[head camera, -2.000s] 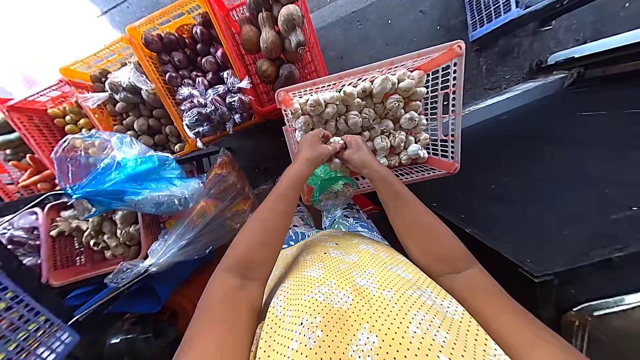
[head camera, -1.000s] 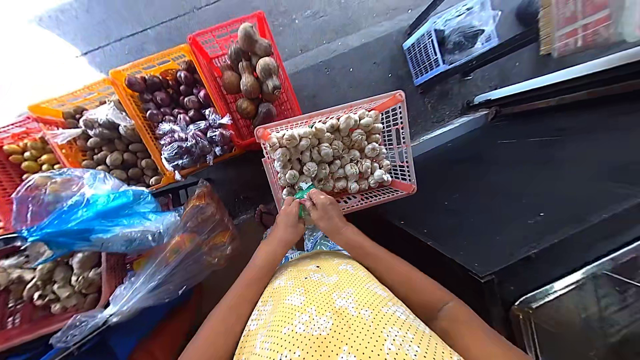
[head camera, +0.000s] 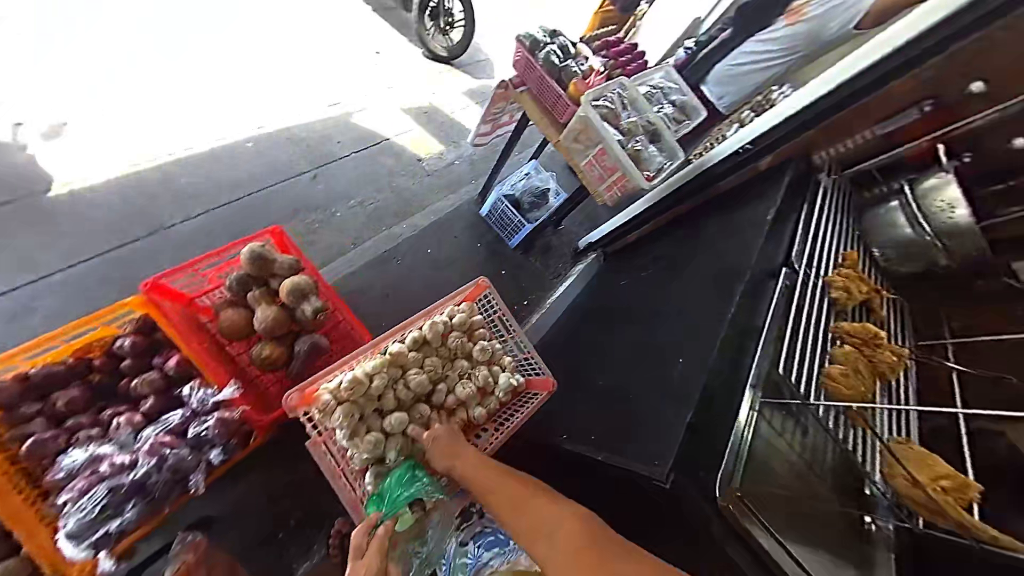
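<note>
A pink plastic crate (head camera: 538, 382) heaped with garlic bulbs (head camera: 416, 376) stands in front of me. My right hand (head camera: 438, 442) reaches over the crate's near side, its fingers down among the bulbs; whether they grip one cannot be told. At the bottom, my left hand (head camera: 373, 547) holds the edge of a clear plastic bag (head camera: 424, 534) with a green part (head camera: 404, 488). The bag lies against the near edge of the crate, just below my right hand. Part of my left hand is cut off by the frame.
On the left, a red crate (head camera: 180, 288) holds brown squash and an orange crate (head camera: 24, 352) holds onions, some bagged. A metal grill rack (head camera: 808, 320) with browned food stands right. Further off are a blue crate (head camera: 512, 224) and a partly visible person (head camera: 788, 48).
My hands were together at the crate's near edge; now they are apart, the right one among the garlic bulbs. The view has swung to the right and up.
</note>
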